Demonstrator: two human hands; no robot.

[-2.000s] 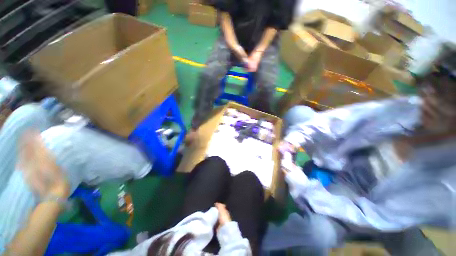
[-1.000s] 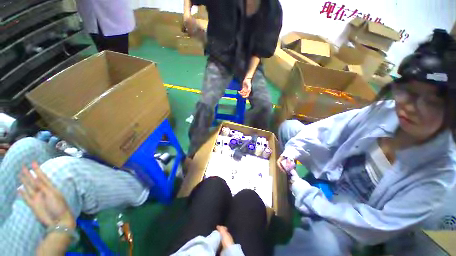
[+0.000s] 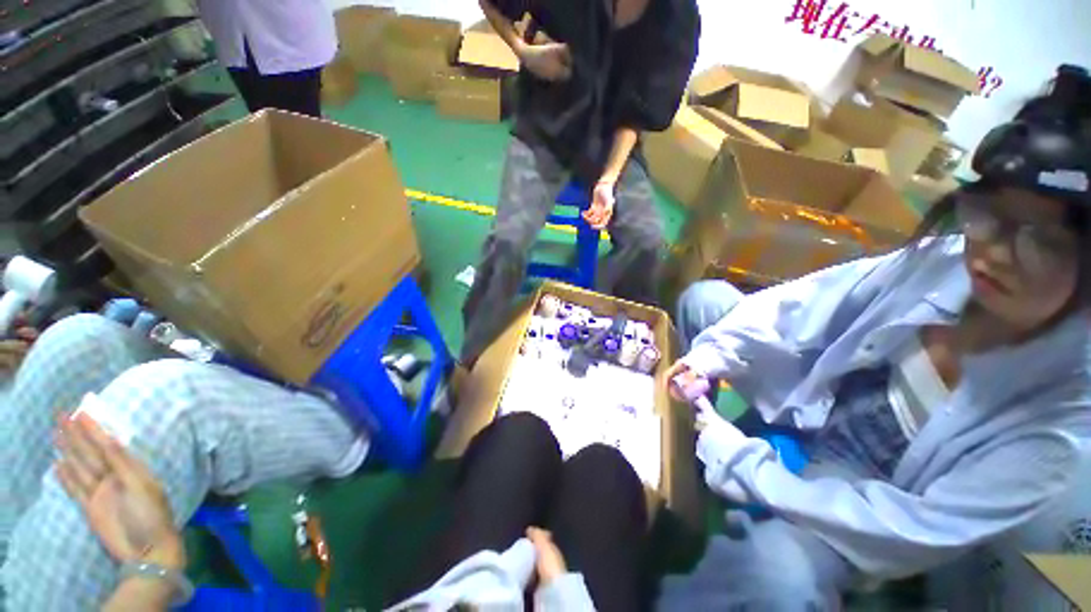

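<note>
An open carton (image 3: pixel 485 385) stands in front of my knees. White units and purple-ringed units (image 3: pixel 609 340) lie in its far half, with a dark grey part among them. Flat white boxes (image 3: pixel 574 401) fill its near half. My right hand (image 3: pixel 547 557) seems to be the small piece of skin showing in my lap, between my light sleeves at the bottom edge. No product shows in it, but its fingers are not clear. My left hand is hidden at the left sleeve. A seated person at the right holds a pink-lilac unit (image 3: pixel 690 385) beside the carton.
A large open carton (image 3: pixel 305 257) stands on a blue stool (image 3: pixel 401 412) at the left. A bare hand with a bracelet (image 3: pixel 120 496) belongs to a person at the left. A person sits opposite. Another carton (image 3: pixel 790 245) and stacked boxes (image 3: pixel 897 102) stand behind at the right.
The view has steadied and shifted, showing more of the back wall. The person opposite has parted their clasped hands and raised one to the chest. My hands stay in my lap.
</note>
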